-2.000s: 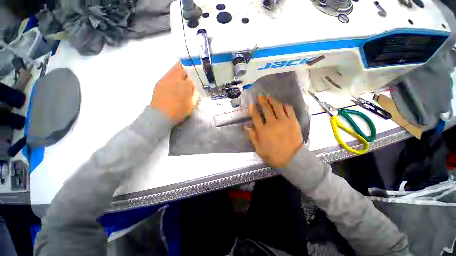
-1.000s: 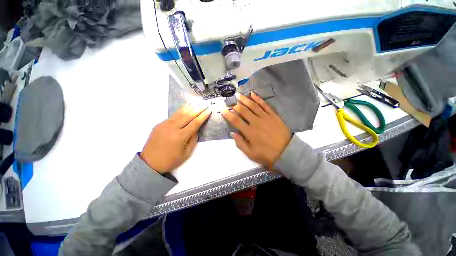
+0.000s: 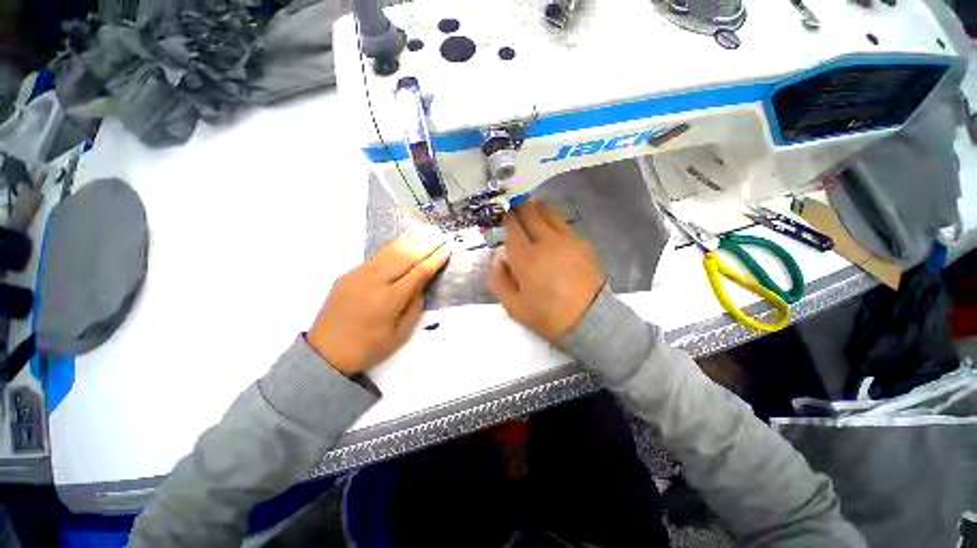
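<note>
A grey cloth panel [image 3: 627, 230] lies under the lit head of the white sewing machine [image 3: 600, 118]. The presser foot and needle [image 3: 471, 223] stand over it between my hands. My left hand [image 3: 375, 303] lies on the panel's left part, fingertips beside the foot, pressing rather than gripping. My right hand [image 3: 546, 270] is just right of the foot, with fingers bent and bunched; whether they pinch cloth is hidden. Part of a rectangular stitched outline shows on the panel behind my right hand. A small dark scrap [image 3: 432, 326] lies in front of the panel.
Scissors [image 3: 755, 280] with yellow and green handles and a black-handled tool [image 3: 795, 228] lie at right, near a brown card [image 3: 857, 252] and grey cloth [image 3: 898, 198]. Rounded grey pieces [image 3: 94, 265] lie at the left edge. A gathered grey bundle [image 3: 177, 70] lies behind left.
The panel was shifted left and back under the needle, and my left hand came to its front. Since then my right hand's fingers have bunched beside the foot. The dark scrap now shows.
</note>
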